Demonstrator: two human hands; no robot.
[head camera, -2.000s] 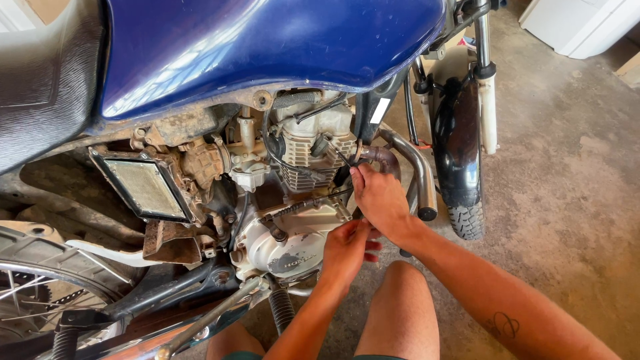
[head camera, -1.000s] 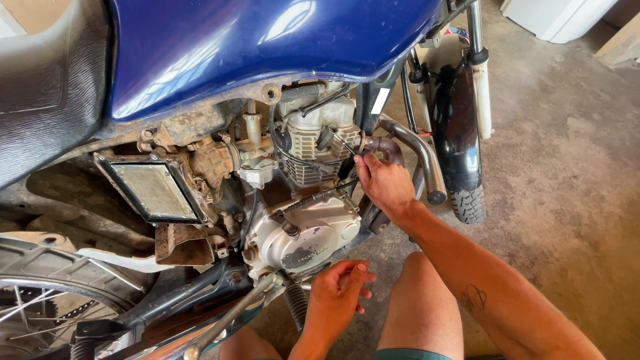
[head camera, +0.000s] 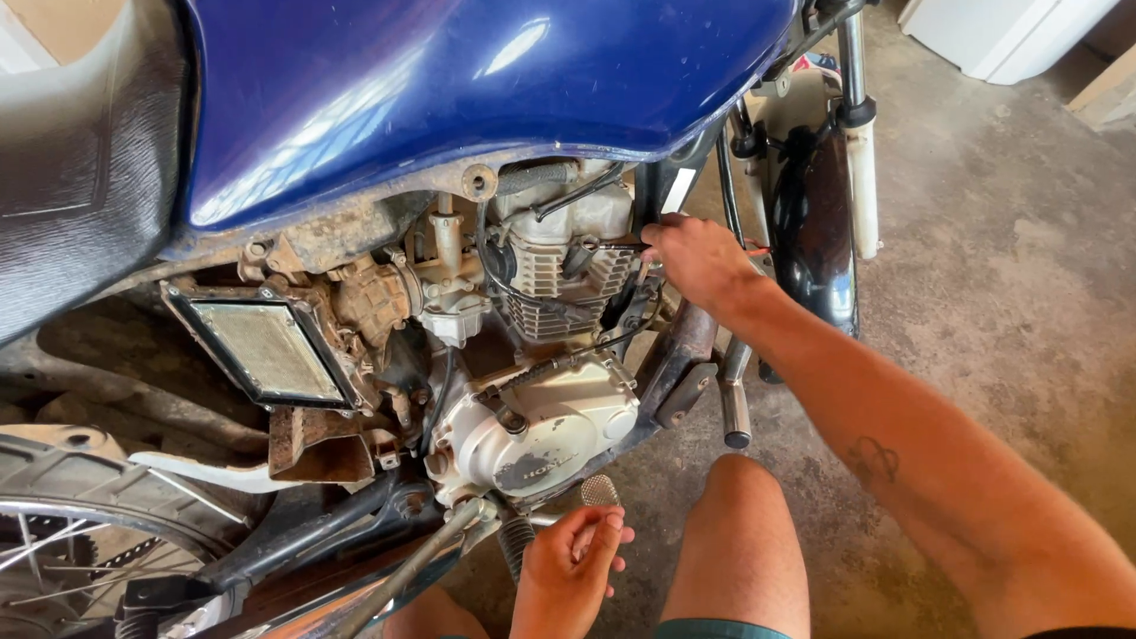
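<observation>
My right hand (head camera: 697, 262) is closed around a thin, dark rod-like tool (head camera: 621, 247) beside the finned engine cylinder (head camera: 568, 284) of a motorcycle. The rod points left, and its far end meets a dark fitting (head camera: 580, 255) on the cylinder's side. My left hand (head camera: 572, 564) is below the silver engine cover (head camera: 541, 444), close to a ridged metal pedal (head camera: 599, 491). Its fingers are curled with the thumb against them; whether something small lies inside cannot be seen. The blue fuel tank (head camera: 461, 80) is above the engine.
An exposed air filter (head camera: 271, 351) sits left of the carburetor (head camera: 453, 306). A curved exhaust pipe (head camera: 679, 355) runs below my right forearm, and a metal bar end (head camera: 735, 417) juts out near my knee. The front fender (head camera: 812, 231) is beyond my right hand.
My left hand was up beside my right hand two seconds ago and has moved down, away from the engine. The rod, slanted earlier, now lies nearly level in view. The view is closer to the engine.
</observation>
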